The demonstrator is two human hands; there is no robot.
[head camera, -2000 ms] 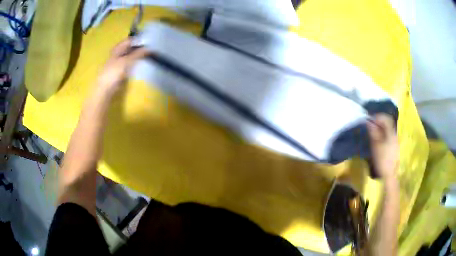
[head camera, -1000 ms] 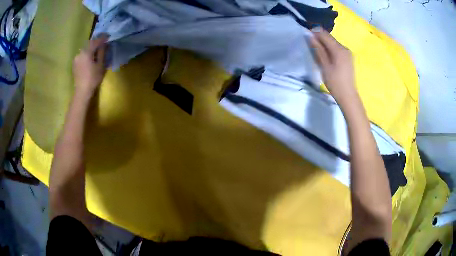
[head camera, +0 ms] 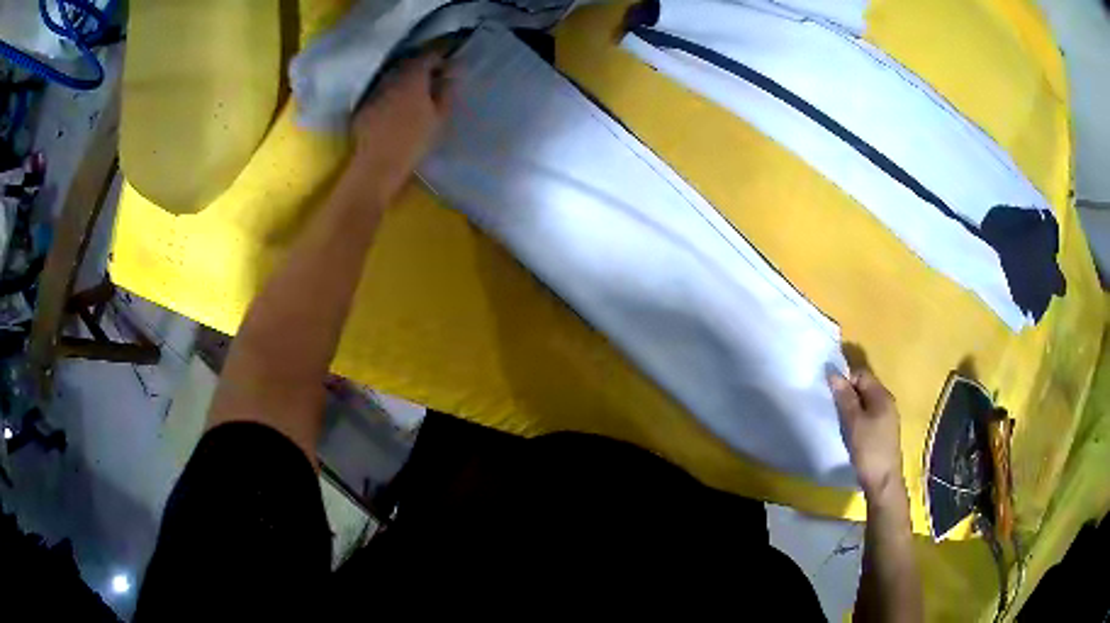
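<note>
A long pale grey garment panel (head camera: 633,268) lies slanted across the yellow cloth in front of me. My left hand (head camera: 408,110) is at its upper left end, by the bunched grey cloth; its fingertips are partly hidden, so its grip is unclear. My right hand (head camera: 867,420) pinches the panel's lower right end between thumb and fingers. A second white panel (head camera: 840,146) with a dark lengthwise strip and a black end piece (head camera: 1029,258) lies flat at the upper right, touched by neither hand.
The steam iron (head camera: 962,456) rests at the right near my right hand, with its wooden handle and cord. Bunched grey cloth (head camera: 353,61) lies at the top. An olive-yellow padded board (head camera: 201,110) is at the upper left. Yellow cloth (head camera: 414,316) covers the table.
The white panel with the strip now lies farther up and right. A pale panel has come down from the bunched cloth and is spread between my hands. My right hand has moved down. The iron shows again.
</note>
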